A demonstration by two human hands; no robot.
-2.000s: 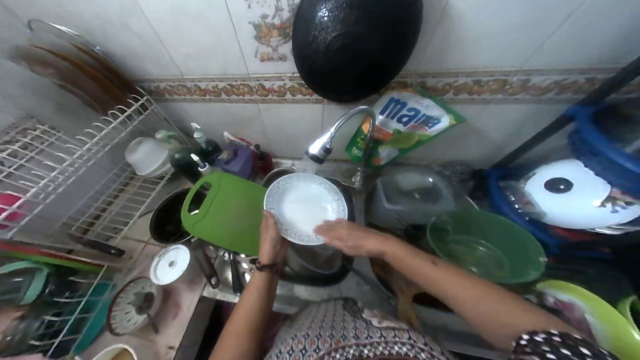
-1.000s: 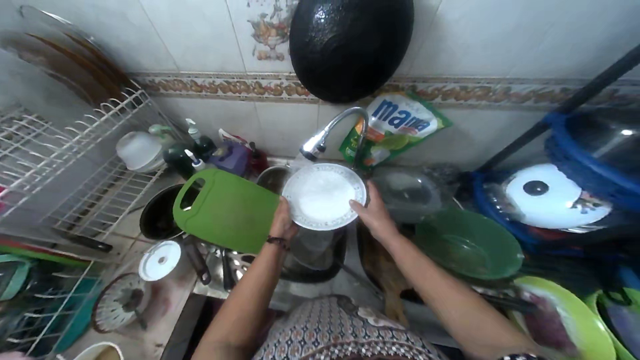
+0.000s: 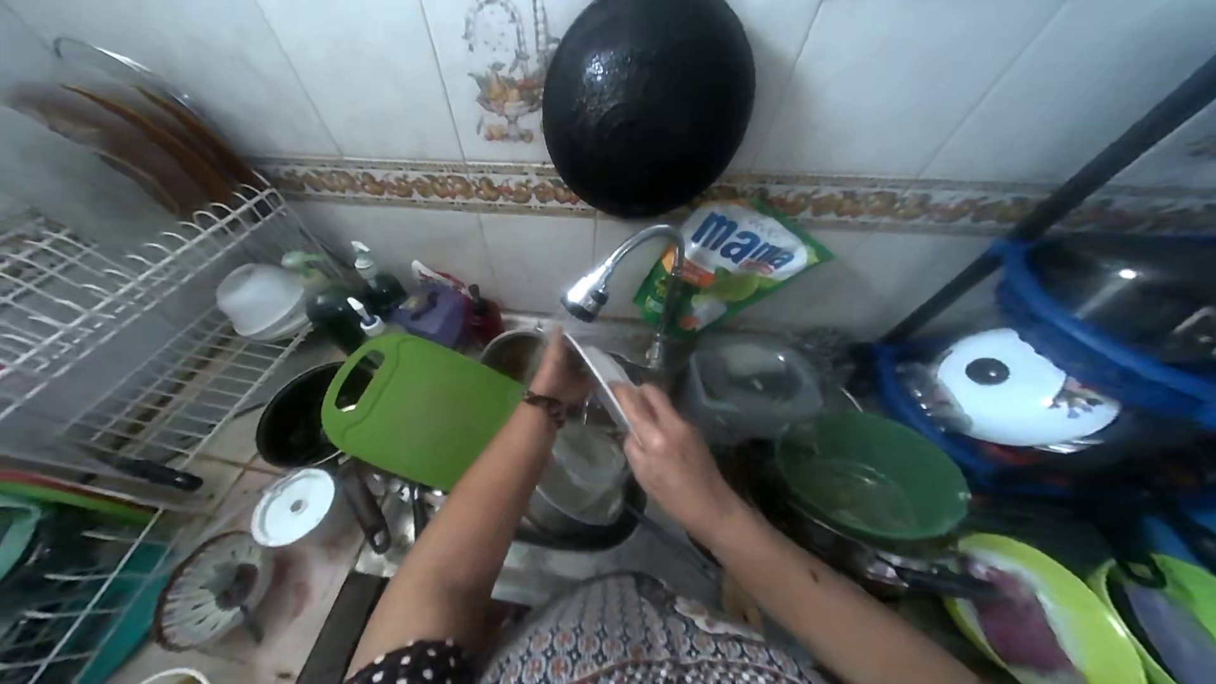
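Note:
A white plate (image 3: 604, 382) is tilted nearly edge-on below the spout of the chrome faucet (image 3: 587, 296). My left hand (image 3: 562, 369) is at its left side, with the fingers partly hidden. My right hand (image 3: 665, 454) has its fingers on the plate's right face. Beneath both hands, a translucent container (image 3: 581, 475) sits in a dark-rimmed basin. A green cutting board (image 3: 427, 408) lies just left of my left forearm.
A green plastic bowl (image 3: 872, 475) and a clear container (image 3: 755, 380) stand at the right. A white wire dish rack (image 3: 180, 389) is on the left. Pump bottles (image 3: 332, 313) stand behind the cutting board, and a black wok (image 3: 649, 104) hangs above the faucet.
The plate has turned from face-up to nearly edge-on. My right hand has moved from its rim onto one face.

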